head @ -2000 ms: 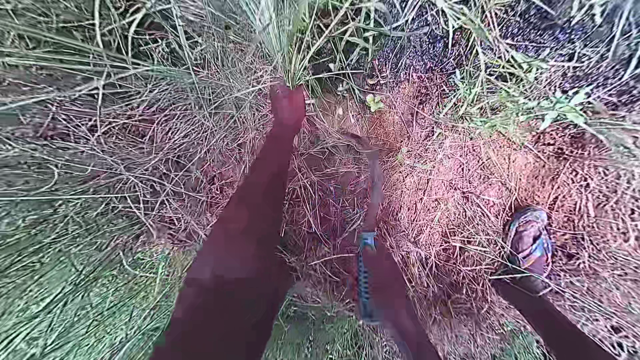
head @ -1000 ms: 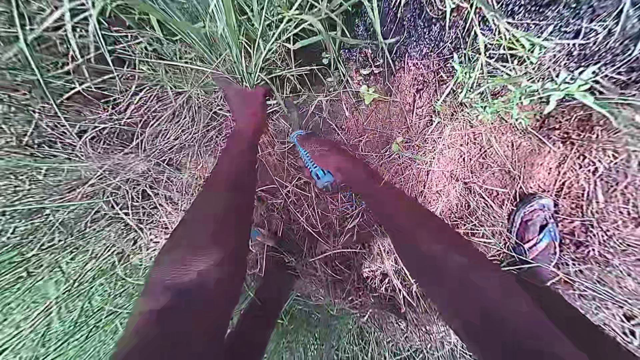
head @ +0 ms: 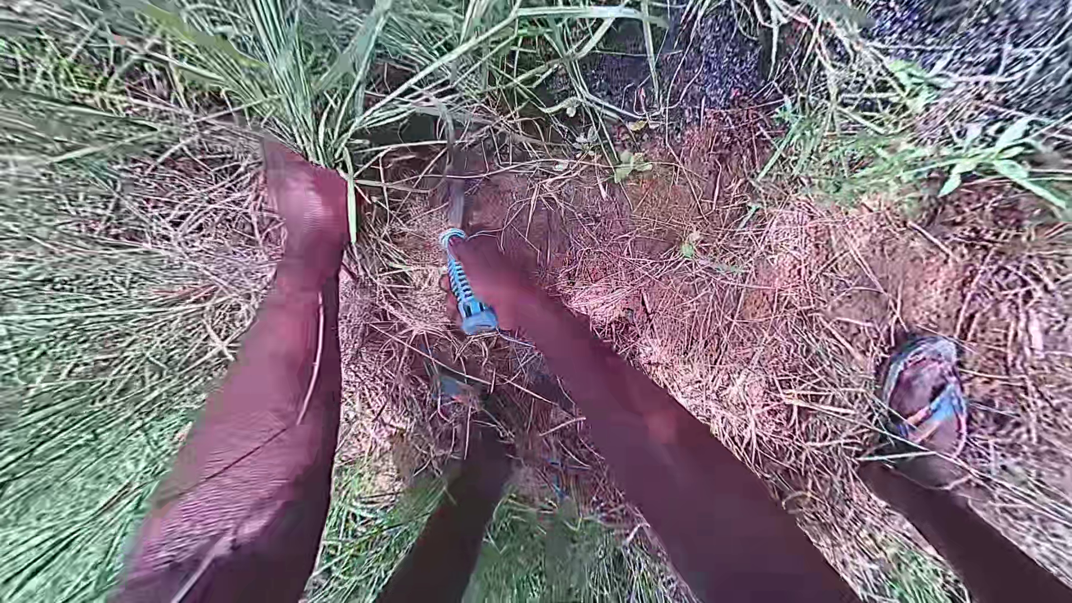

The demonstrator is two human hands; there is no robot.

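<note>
My left hand (head: 311, 205) is closed around the lower stems of a clump of tall green grass (head: 314, 105) at the upper left. To its right, my right hand (head: 490, 280) grips the blue ridged handle (head: 466, 289) of a hand tool, which looks like a sickle. The tool's dark metal part (head: 457, 188) points up and away from me, among the grass stems. Its far end is blurred and partly hidden by leaves.
Dry cut grass (head: 737, 335) lies over reddish soil. My sandalled foot (head: 924, 394) is at the right; my other foot (head: 456, 389) is partly covered by straw below my right hand. Green weeds (head: 997, 163) grow at the upper right, near dark ground.
My right hand has moved up and left with the tool, from low in the middle to near the grass clump. My left hand stays at the grass stems.
</note>
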